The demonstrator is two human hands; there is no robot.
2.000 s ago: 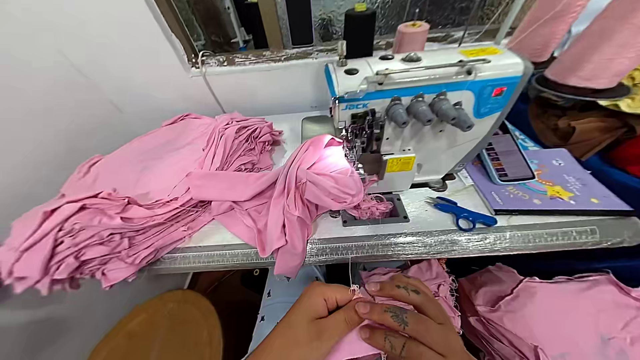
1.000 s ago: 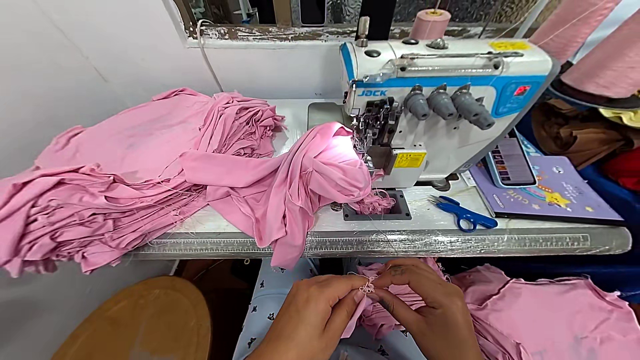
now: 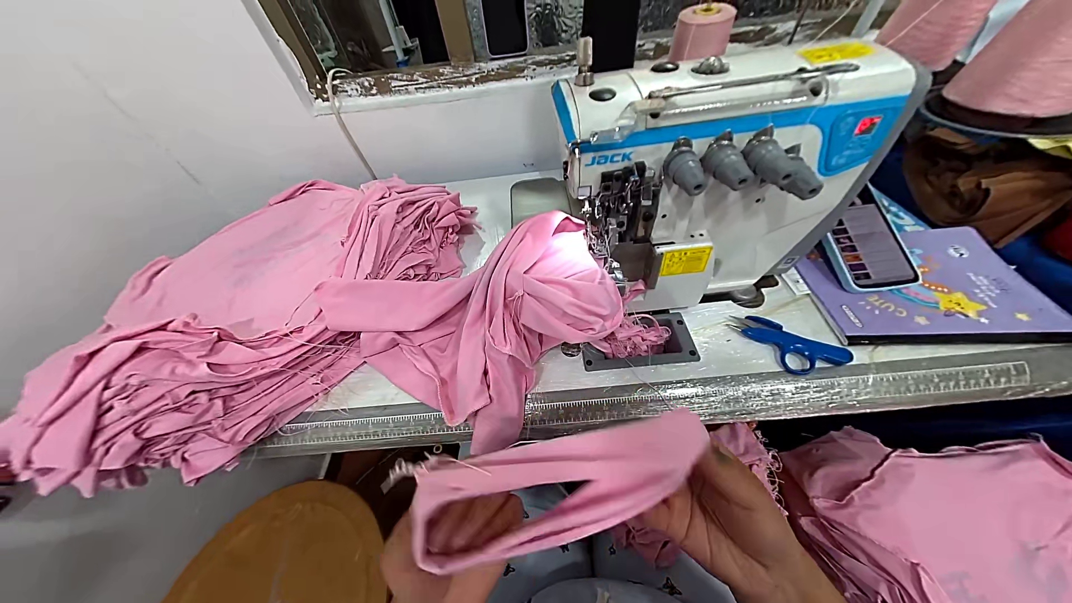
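A looped band of pink knit fabric (image 3: 569,456) is stretched between my two hands above my lap. My left hand (image 3: 461,536) is partly inside the loop's left end, its fingers largely hidden by cloth. With my right hand (image 3: 729,511) I grip the other end. Loose threads hang off the band's left corner. Behind it, a bunched pink garment piece (image 3: 502,318) lies against the needle area of a Jack overlock sewing machine (image 3: 737,167), under its lamp. Blue thread snips (image 3: 791,342) rest on the table to the right of the machine's foot.
A pile of pink fabric pieces (image 3: 226,335) covers the table's left side. More pink pieces (image 3: 946,511) lie at lower right. A phone (image 3: 871,243) rests on a purple notebook (image 3: 980,285). Thread cones (image 3: 1017,75) stand at far right; a round brown seat (image 3: 285,548) is below.
Both hands have moved apart and up from the small bit of pink fabric they pinched close together. The band is now spread out as a loop between them.
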